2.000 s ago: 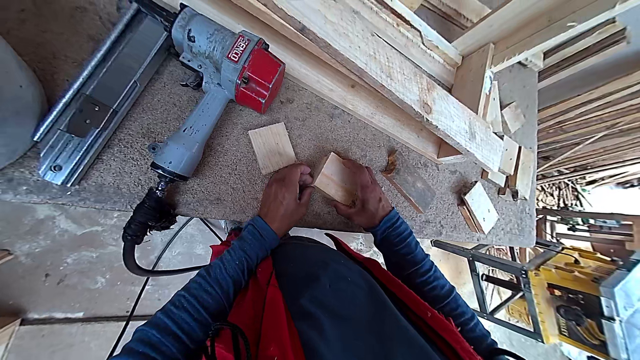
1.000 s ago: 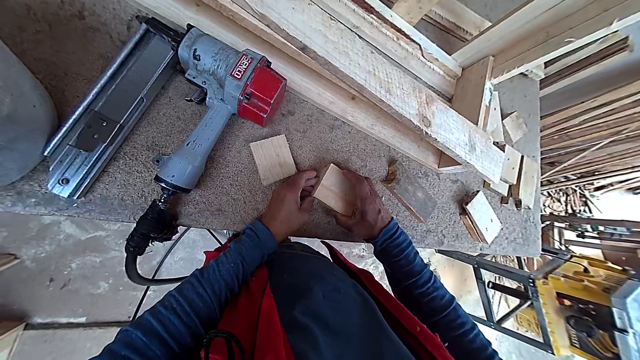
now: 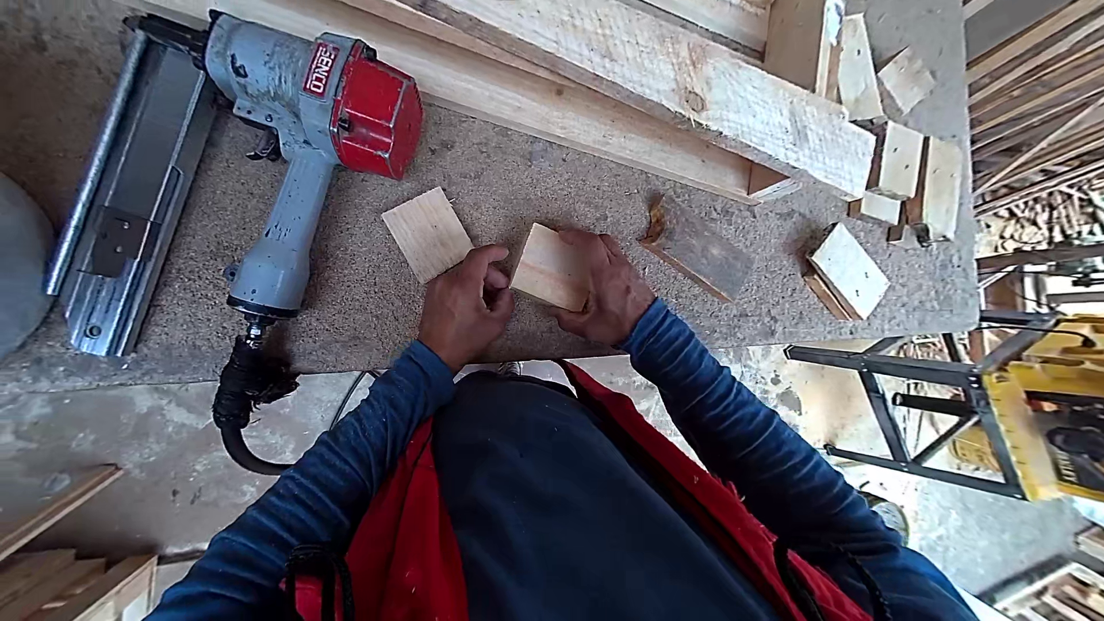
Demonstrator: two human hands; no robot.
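My right hand grips a small square wood block by its right side, tilted over the rough worktop. Close to the block's left edge is my left hand, its fingers curled; whether they pinch anything is hidden. A thin square wood piece lies flat just above my left hand. Further left lies a grey and red Senco pneumatic nailer with its long magazine and a black hose. Right of my right hand is a weathered wood offcut with a rough end.
Long boards joined into a frame lie across the worktop's far side. A small block stack and several offcuts sit at the right. Beyond the edge stands a yellow machine on a dark metal stand. More wood lies lower left.
The block in my right hand has turned a little, showing more of its broad face. My left hand stays beside it. The nailer and the thin square piece lie as before.
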